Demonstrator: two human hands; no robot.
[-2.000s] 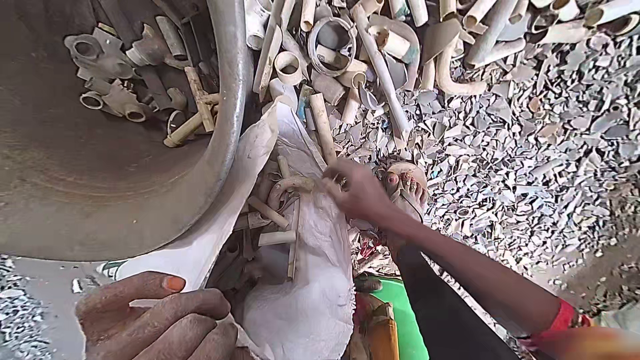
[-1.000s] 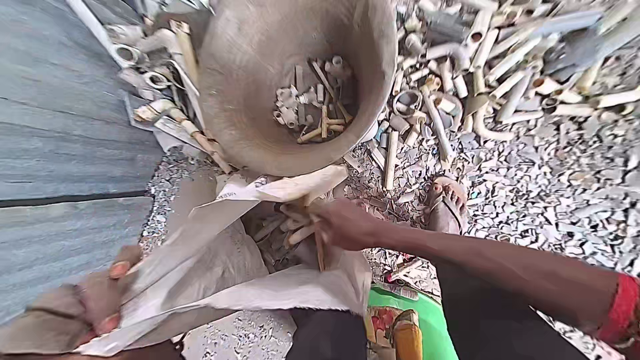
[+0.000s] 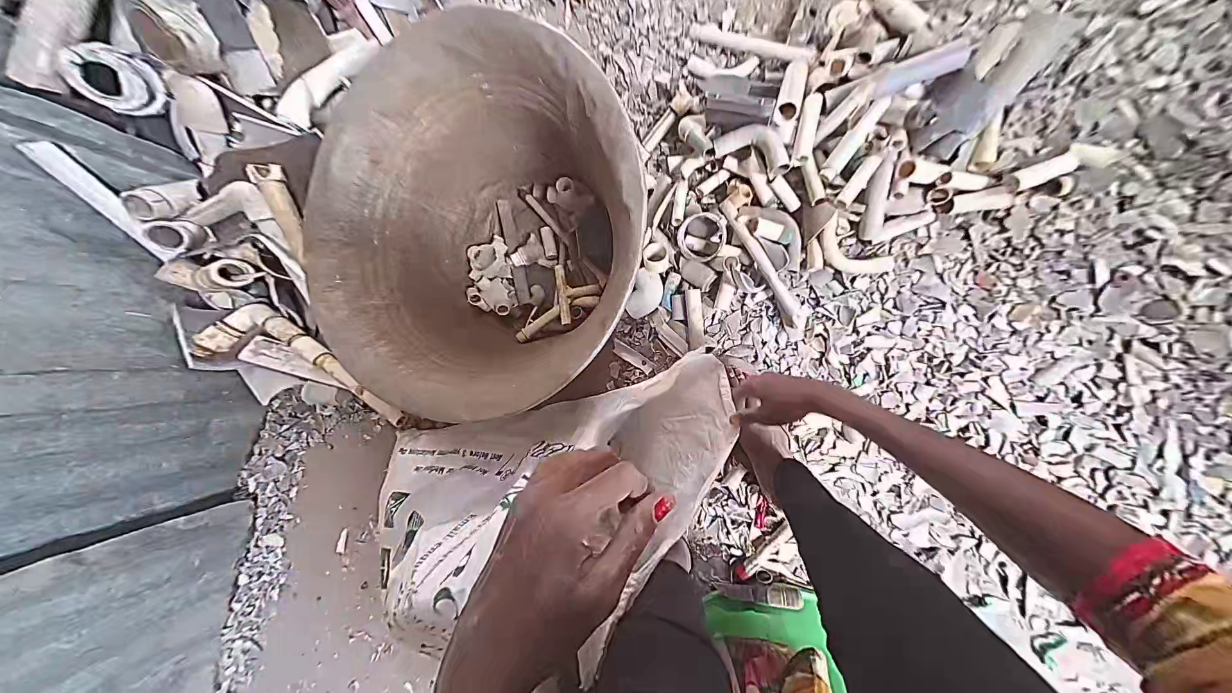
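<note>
A white woven sack (image 3: 462,529) with printed writing lies below a wide, worn round basin (image 3: 404,192). My left hand (image 3: 577,539) is closed on the sack's near edge. At the far right corner of its mouth, my right hand (image 3: 770,397) pinches the rim between thumb and fingers. The sack's mouth is stretched between both hands, and what it contains is hidden from this angle. Inside the basin, toward its right side, rest pipe fittings (image 3: 491,274) and short pipe pieces (image 3: 549,318).
Plastic pipe pieces (image 3: 760,241) are heaped right of the basin, and more pipe scraps (image 3: 231,274) lie to its left. Grey plastic chips (image 3: 1011,385) cover the ground. A grey sheet-like surface (image 3: 115,385) borders the left side. A green bag (image 3: 770,626) sits between my legs.
My right hand has come out of the sack's mouth and taken hold of its rim. The pipe pieces seen in the sack earlier are now out of sight. The view has shifted.
</note>
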